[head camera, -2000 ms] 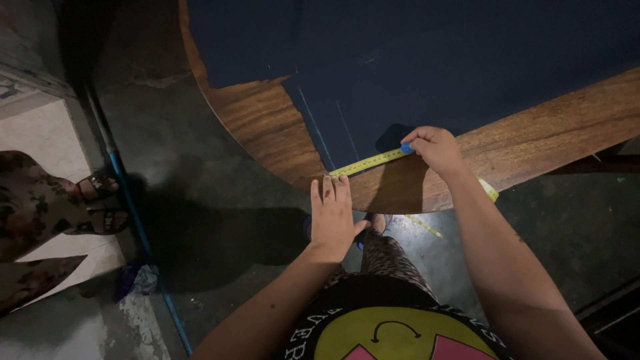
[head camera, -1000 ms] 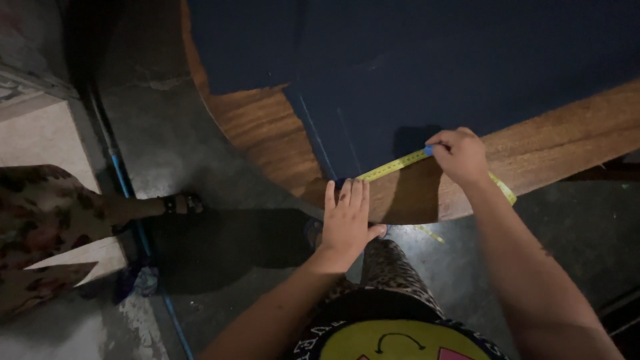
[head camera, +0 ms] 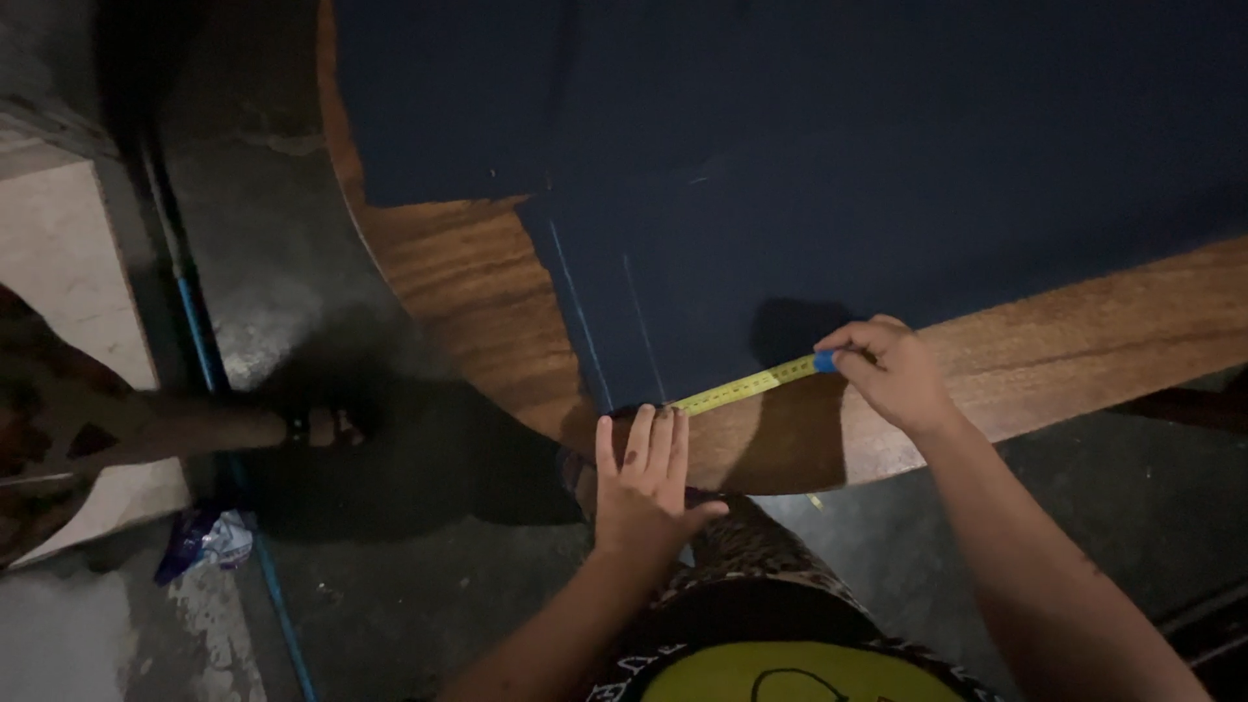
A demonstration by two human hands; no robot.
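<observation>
Dark blue fabric [head camera: 780, 166] lies spread on a wooden table [head camera: 458, 263], with two pale chalk lines near its lower left corner. Along the fabric's lower edge runs a yellow tape measure [head camera: 746, 389]. My left hand [head camera: 648, 478] lies flat with fingers extended, its fingertips on the tape's left part at the fabric's edge. Farther right, my right hand [head camera: 892, 375] pinches a small blue piece [head camera: 827, 362], probably tailor's chalk, between thumb and fingers at the tape. Whether those fingers also grip the tape is hidden.
The table's curved edge runs down the left and along the front. A blue pole [head camera: 273, 595] lies on the dark floor at left, beside a crumpled plastic wrapper [head camera: 210, 541]. Another person's leg and sandaled foot [head camera: 327, 429] are at the left.
My left hand has moved right along the fabric's lower edge. My right hand has also moved right with the blue piece. The other person's foot has come farther into view from the left.
</observation>
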